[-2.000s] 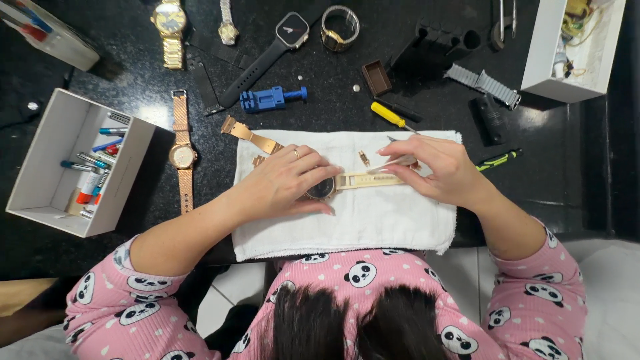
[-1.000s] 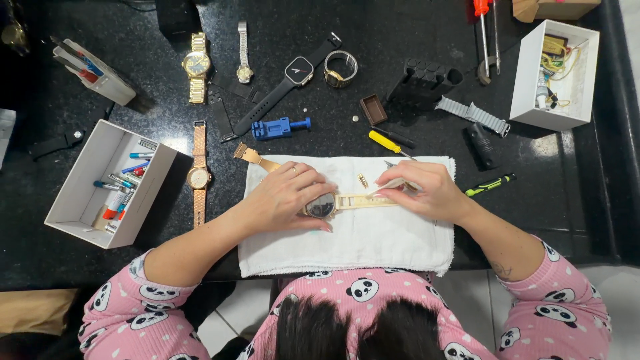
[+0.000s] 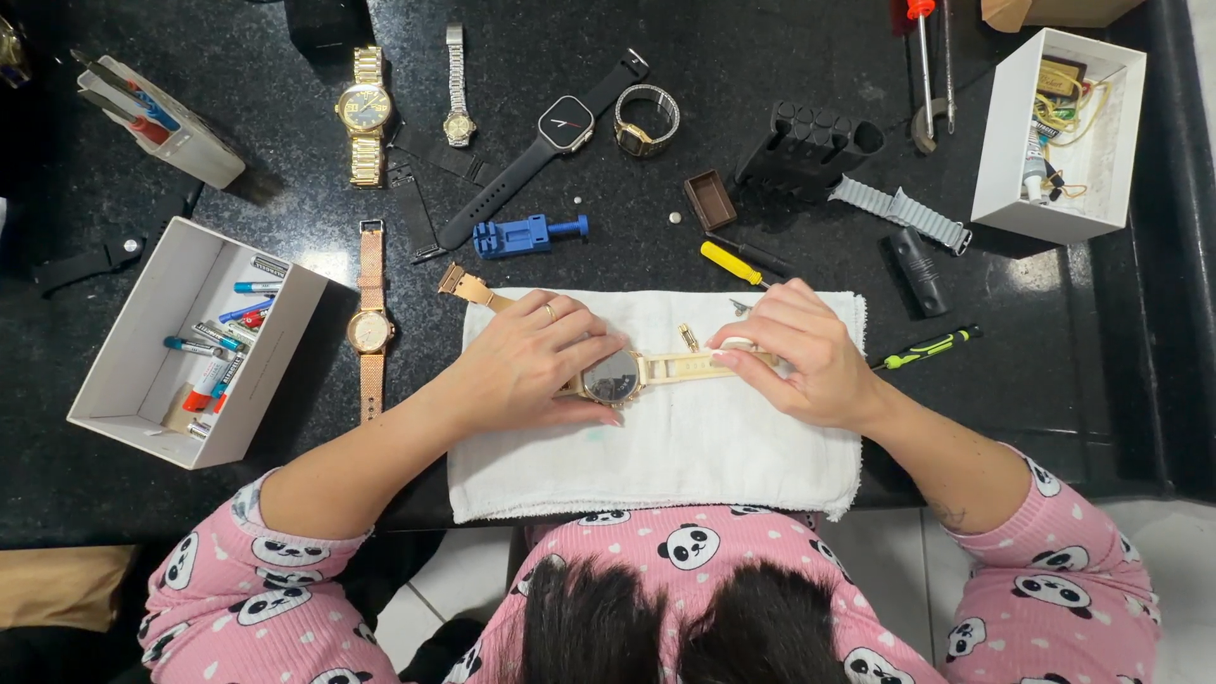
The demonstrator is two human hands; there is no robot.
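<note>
A gold-coloured wristwatch with a dark round face [image 3: 611, 377] lies on a folded white cloth [image 3: 655, 456]. My left hand [image 3: 537, 361] holds the watch case from the left, thumb below and fingers above it. The strap [image 3: 692, 368] runs to the right, under my right hand [image 3: 793, 353]. Between the thumb and fingers of that hand is a small white object [image 3: 737, 344], pressed to the strap; its kind is not clear. Small gold link pieces [image 3: 688, 336] lie on the cloth above the strap. The strap's clasp end [image 3: 463, 282] sticks out past the cloth's upper left corner.
Above the cloth lie a blue link-removal tool [image 3: 527, 236], a yellow-handled screwdriver [image 3: 730, 263], a brown tray [image 3: 710, 199] and several watches, one a smartwatch [image 3: 566, 124]. White boxes stand left [image 3: 142, 380] and right [image 3: 1007, 142]. A green-and-black tool [image 3: 926, 349] lies right of the cloth.
The view has shifted since the oldest frame. Both hands stay at the watch and its strap; nothing has plainly been taken up or let go.
</note>
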